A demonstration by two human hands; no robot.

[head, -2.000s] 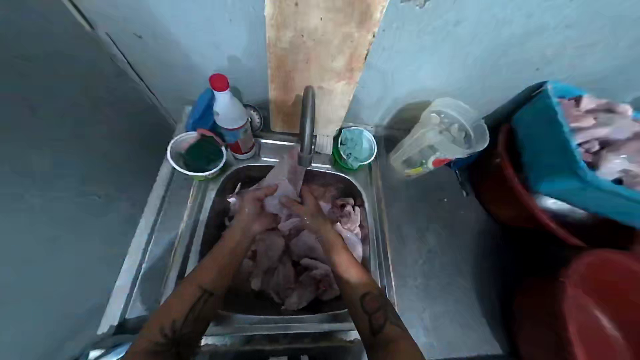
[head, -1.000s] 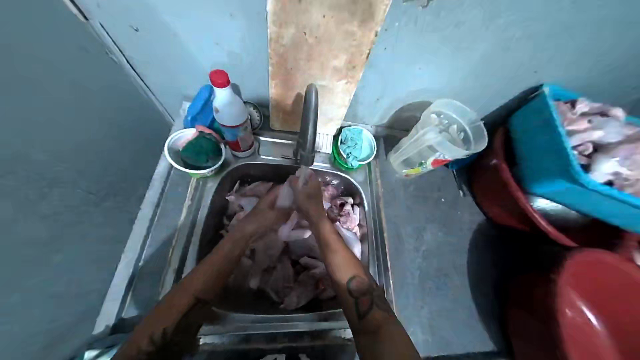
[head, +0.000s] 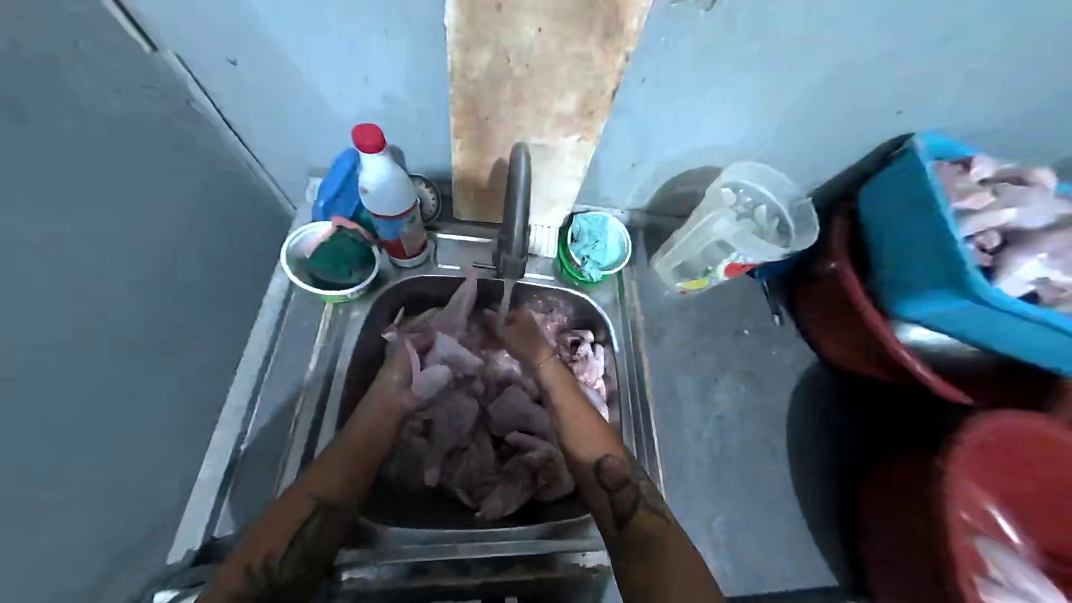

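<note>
Raw chicken pieces [head: 494, 427] lie heaped in a stainless steel sink basin [head: 477, 529]. On the left of the heap, my left hand [head: 398, 377] holds a pale chicken piece [head: 431, 373], fingers partly hidden behind it. My right hand [head: 526, 337] is below the faucet [head: 517, 209], where a thin stream of water falls beside it; its fingers are bent down at the pieces, and whether they grip one is not clear.
Behind the sink stand a tub with a green scouring pad [head: 339, 258], a red-capped bottle [head: 389, 201], a tub with a turquoise cloth [head: 596, 244] and a clear plastic pitcher [head: 737, 222]. At right are a blue crate of chicken [head: 946, 276] and red plastic basins [head: 1017, 469].
My hands were together under the faucet around a chicken piece; now they are apart, the left lower and farther left, the right still near the faucet.
</note>
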